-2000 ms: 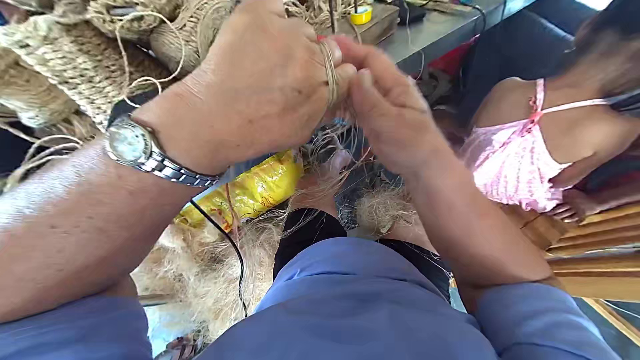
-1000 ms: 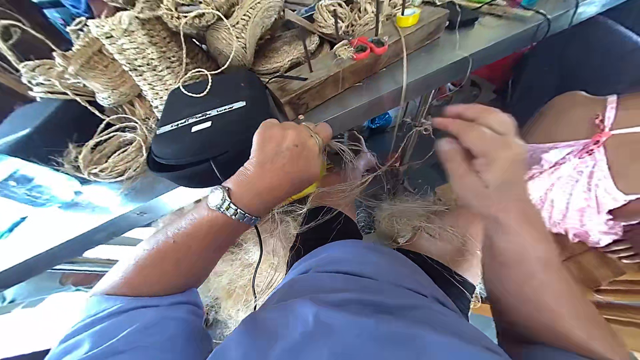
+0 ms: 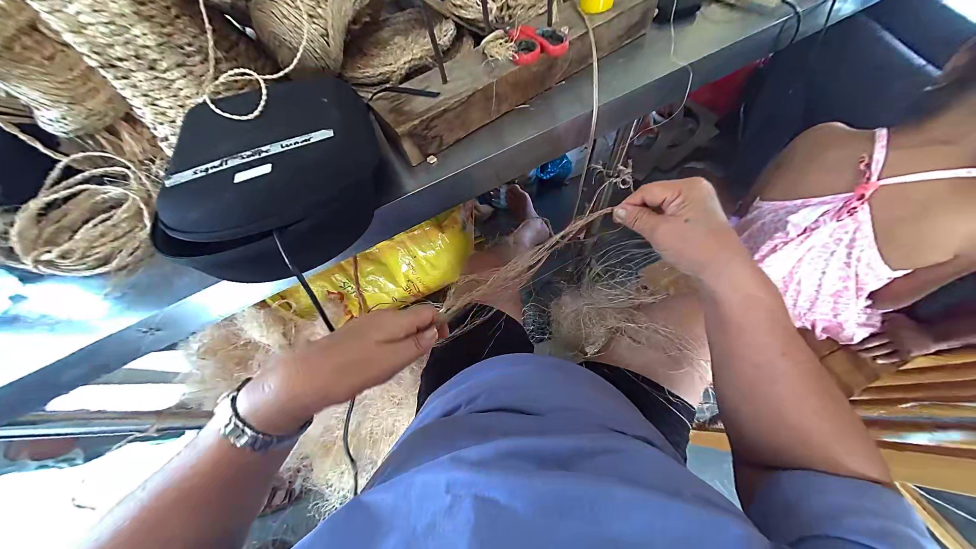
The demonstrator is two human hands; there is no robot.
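A loose strand of tan plant fibre (image 3: pixel 526 261) stretches between my two hands above my lap. My left hand (image 3: pixel 354 354), with a metal watch at the wrist, has the lower left end of the strand at its fingertips. My right hand (image 3: pixel 675 221) pinches the upper right end between thumb and fingers, beside a small knot of fibre cord (image 3: pixel 621 177). On my right thigh rests a tangled clump of fibre (image 3: pixel 598 313). A larger heap of pale fibre (image 3: pixel 381 415) lies below and left of my left hand.
A metal table edge (image 3: pixel 488 169) runs across the front, bearing a black zip case (image 3: pixel 267 179) with a cable, a wooden block (image 3: pixel 457 114), red-handled scissors (image 3: pixel 537 44), a rope coil (image 3: pixel 84 213) and woven fibre pieces (image 3: pixel 145 69). Below is a yellow plastic bag (image 3: pixel 396 263). A person (image 3: pixel 831 236) sits at right.
My hands were close together two seconds ago and are now well apart, with the fibre strand stretched between them. The left hand has come down from beside the black case.
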